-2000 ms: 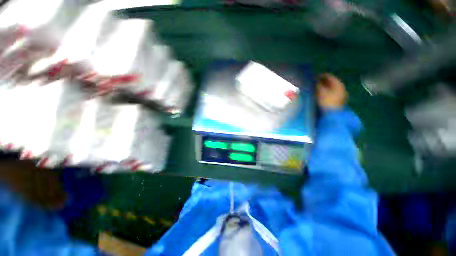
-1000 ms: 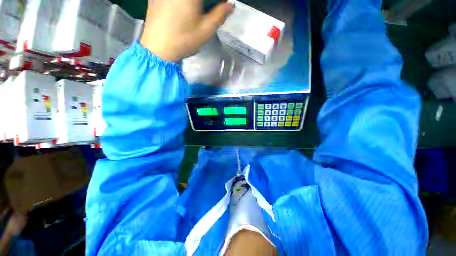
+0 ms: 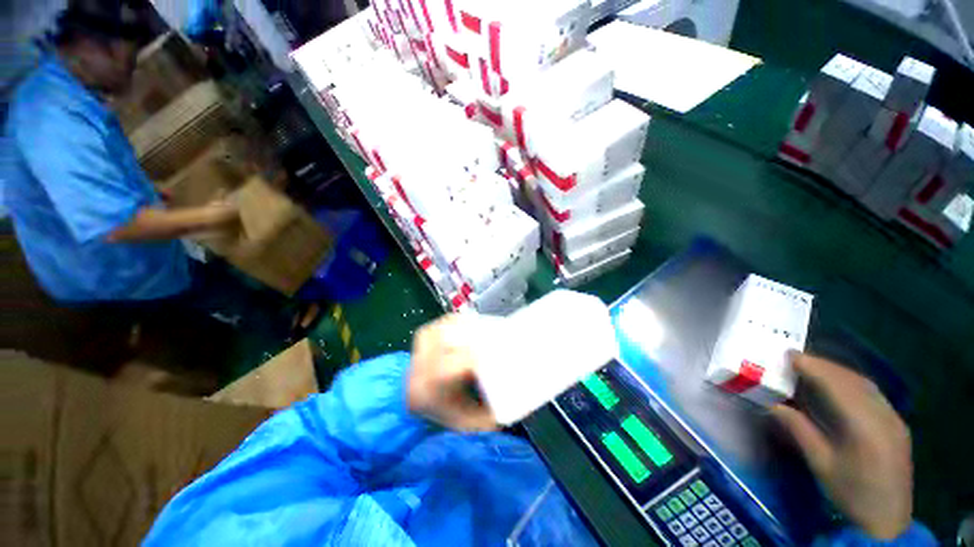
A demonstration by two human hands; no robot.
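Observation:
My left hand (image 3: 446, 372) holds a white product box (image 3: 547, 350) in front of the scale's display side; the box is blurred and bright. A second white box (image 3: 764, 329) with a red patch lies on the shiny pan (image 3: 684, 326) of the digital weighing scale. My right hand (image 3: 854, 440) is at this box's near end, thumb and fingers at its edge; whether it grips the box or only touches it is unclear. The scale's three green displays (image 3: 630, 447) are lit, with the keypad (image 3: 700, 518) beside them, cut by the lower edge.
Stacked white boxes (image 3: 598, 150) stand left of and beyond the scale. More boxes (image 3: 881, 150) stand at the far right. A pale sheet (image 3: 678, 66) lies at the bench's far side. A person (image 3: 96, 182) in blue handles a brown carton (image 3: 272, 235) at left. Brown cartons (image 3: 128, 459) are lower left.
The view has turned towards the left stacks and the other person. My left hand has moved from the scale to its near left with a box in it. My right hand now shows at the pan.

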